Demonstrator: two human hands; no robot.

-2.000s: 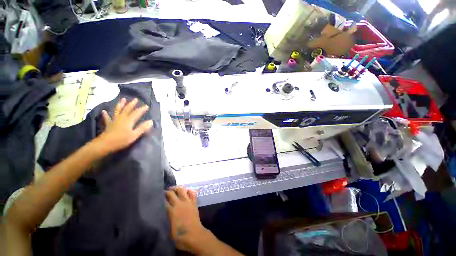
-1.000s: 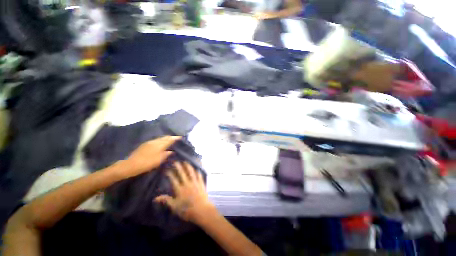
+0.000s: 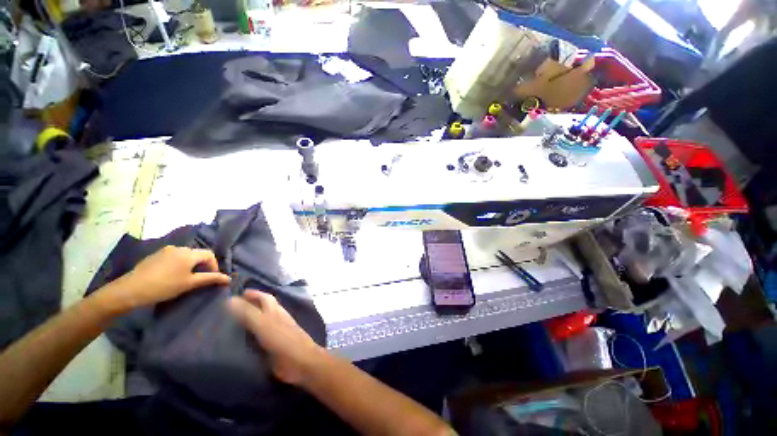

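Note:
A dark grey cloth garment piece (image 3: 196,349) lies bunched and folded on the table's left part, its lower end over the front edge. My left hand (image 3: 175,274) grips the cloth near its upper middle, fingers curled. My right hand (image 3: 277,335) is close beside it, slightly blurred, with fingers bent on the cloth; its fingertips seem to pinch a fold. The white sewing machine (image 3: 409,183) stands right of the cloth. Its presser foot area (image 3: 348,247) is right of the cloth, with no cloth under it.
A smartphone (image 3: 449,271) and dark snips (image 3: 519,270) lie on the machine bed. Grey cloth (image 3: 298,98) lies behind the machine, and a work pile (image 3: 38,230) at far left. Red baskets (image 3: 694,174), plastic scraps (image 3: 690,264) and a brown-edged bin (image 3: 554,385) are at right.
The cloth, spread long beside the machine earlier, is now bunched and folded. My hands have come together on it; the left was flat on it, the right at its front edge.

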